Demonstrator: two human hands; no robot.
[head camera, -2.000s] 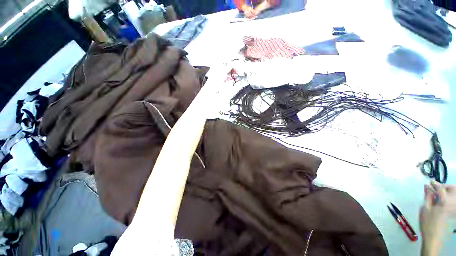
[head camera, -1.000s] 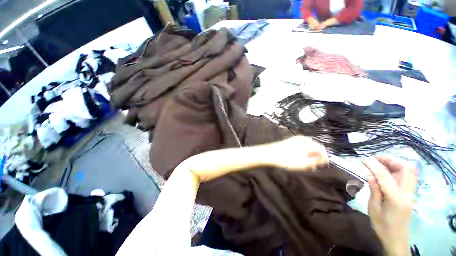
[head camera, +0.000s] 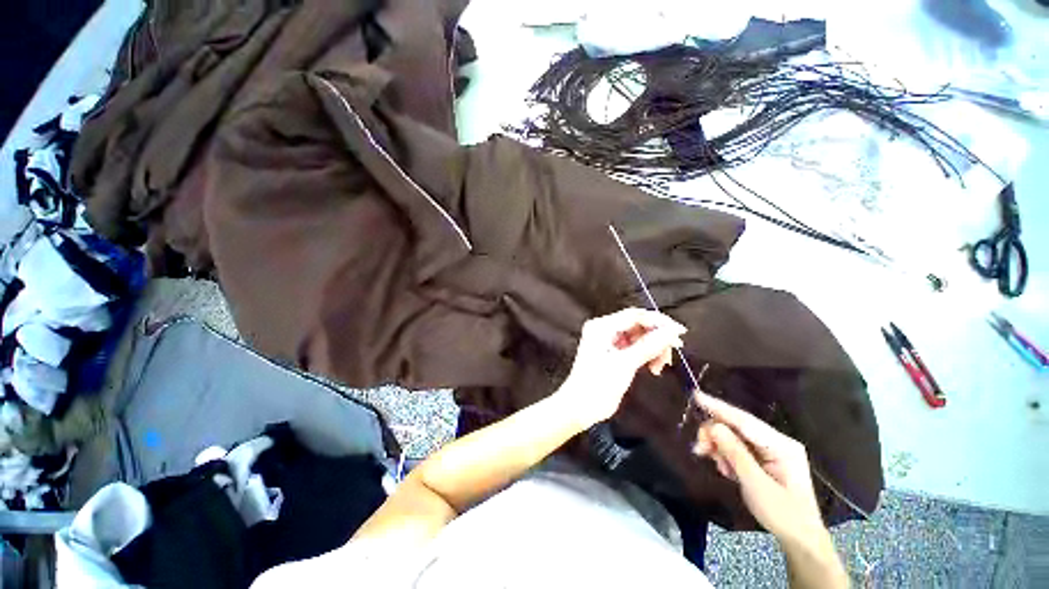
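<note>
The brown jacket (head camera: 552, 242) spreads over the table's front edge and my lap, with a pale zipper line (head camera: 385, 158) curving at its upper left. My left hand (head camera: 627, 354) is closed on a thin pale rod (head camera: 633, 267), which sticks out up and to the left over the jacket. My right hand (head camera: 748, 454) pinches the rod's lower end together with a thin dark cord; I cannot tell how the two join. A thin strand (head camera: 842, 495) trails below my right hand at the jacket's lower right edge.
A dark cord bundle (head camera: 690, 109) lies beyond the jacket. Black scissors (head camera: 1003, 247), red snips (head camera: 916, 368) and a slim blue-and-red item (head camera: 1020, 341) lie at the right. Black-and-white garments (head camera: 58, 311) and grey cloth (head camera: 230, 391) lie at the left.
My view has tilted down. My hands have come closer together over the jacket, and the pale rod now shows between them. Earlier my left hand was at the cord bundle.
</note>
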